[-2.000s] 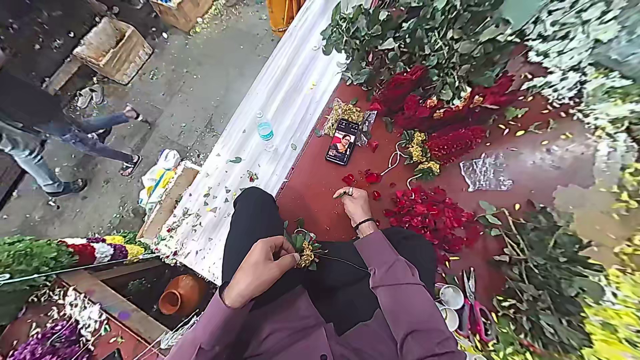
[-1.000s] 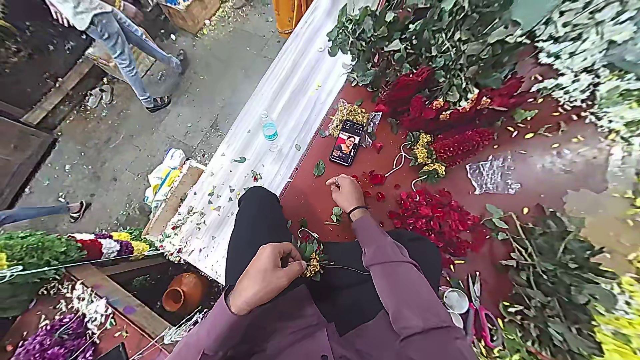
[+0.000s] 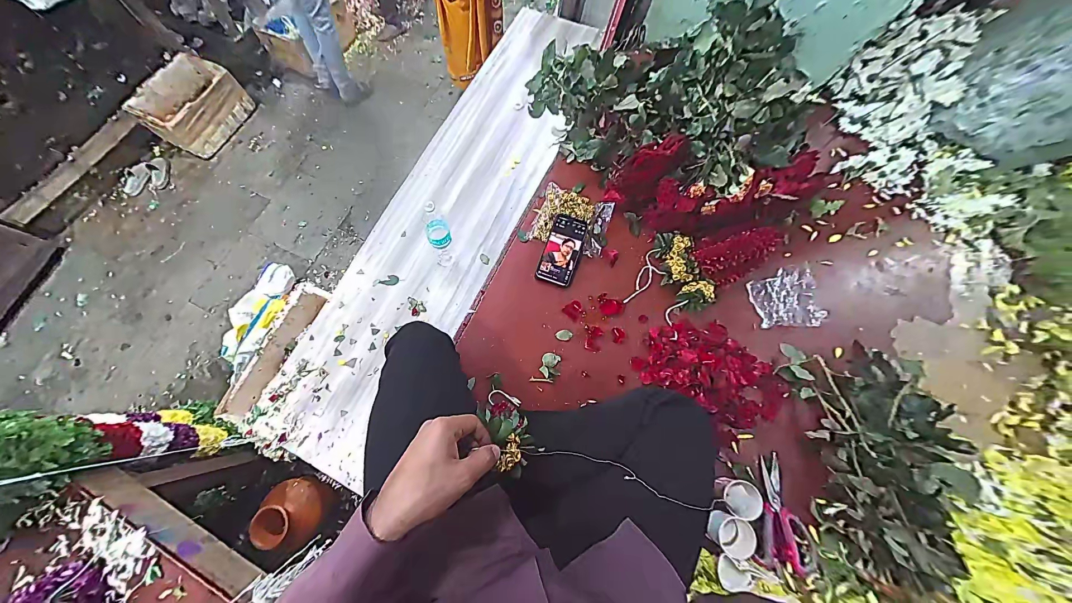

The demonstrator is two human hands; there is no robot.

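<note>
My left hand (image 3: 437, 471) is closed on a small flower garland (image 3: 507, 440) of green leaves and yellow and red blooms over my lap. White thread (image 3: 624, 469) runs from it across my dark trousers to thread spools (image 3: 739, 538) at the lower right. My right hand is out of view. Beyond my knees, red petals (image 3: 708, 368) are heaped on the red surface, with a smartphone (image 3: 562, 251) and a finished-looking red garland piece (image 3: 737, 254) with yellow flowers farther off.
Pink-handled scissors (image 3: 780, 528) lie by the spools. Leafy stems (image 3: 888, 452) are at the right, more foliage (image 3: 712, 92) at the back. A plastic bottle (image 3: 437, 233) lies on white cloth (image 3: 394, 243). A clay pot (image 3: 285, 512) sits lower left. A person (image 3: 318, 42) stands farther off.
My right hand, over the red surface near the petals one second ago, has left the view. My left hand stays at the small garland. A leaf sprig now lies near where the right hand was.
</note>
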